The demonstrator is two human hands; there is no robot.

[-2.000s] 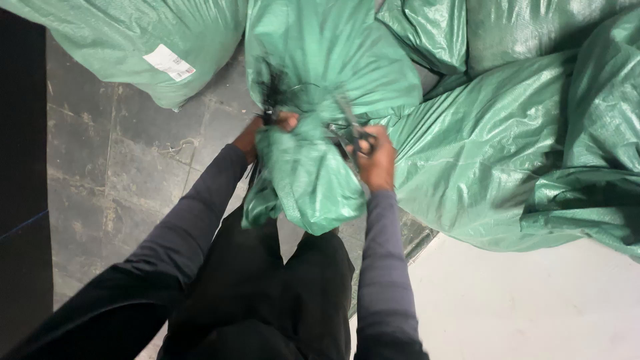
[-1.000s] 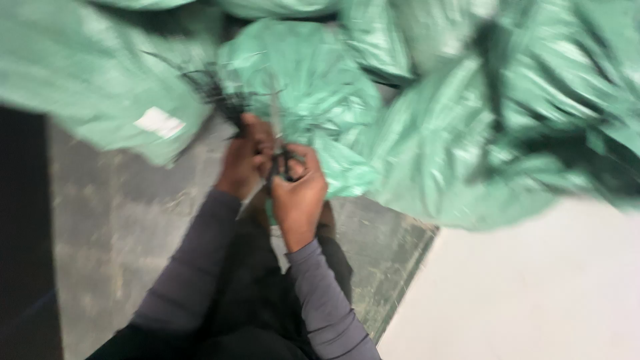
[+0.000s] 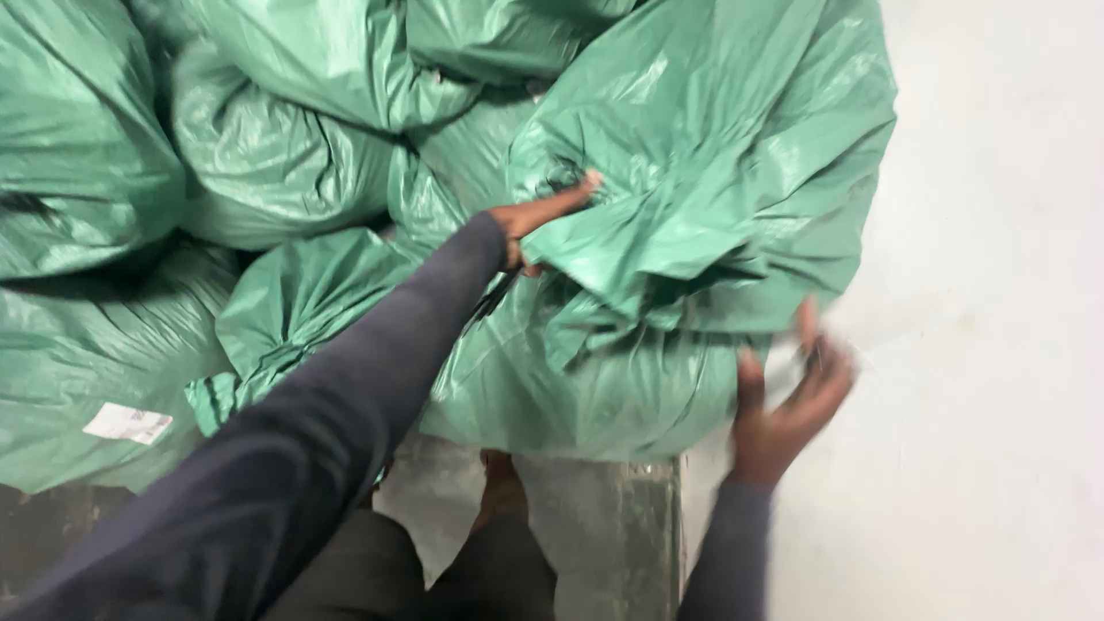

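Note:
My left hand (image 3: 543, 220) reaches across to the gathered part of a large green plastic sack (image 3: 690, 198) at upper centre right. A bundle of thin black strips (image 3: 493, 300) sticks out below its palm, and its forefinger lies against the crumpled plastic. To the right of the sack's lower edge, my right hand (image 3: 789, 401) is raised with thumb and fingers spread. Motion blurs it, and a faint streak runs off its fingertips, so whether it holds something is unclear. No scissors can be made out.
Several more full green sacks lie heaped at left and top, one bearing a white label (image 3: 128, 423). A tied green sack neck (image 3: 280, 358) lies beside my left forearm. Grey floor (image 3: 604, 535) shows around my legs, and a pale smooth surface (image 3: 966, 388) spans the right side.
My hands, close together at a smaller sack one second ago, are now apart at a larger sack. Scissors seen in my right hand earlier are not discernible now. The view has shifted right.

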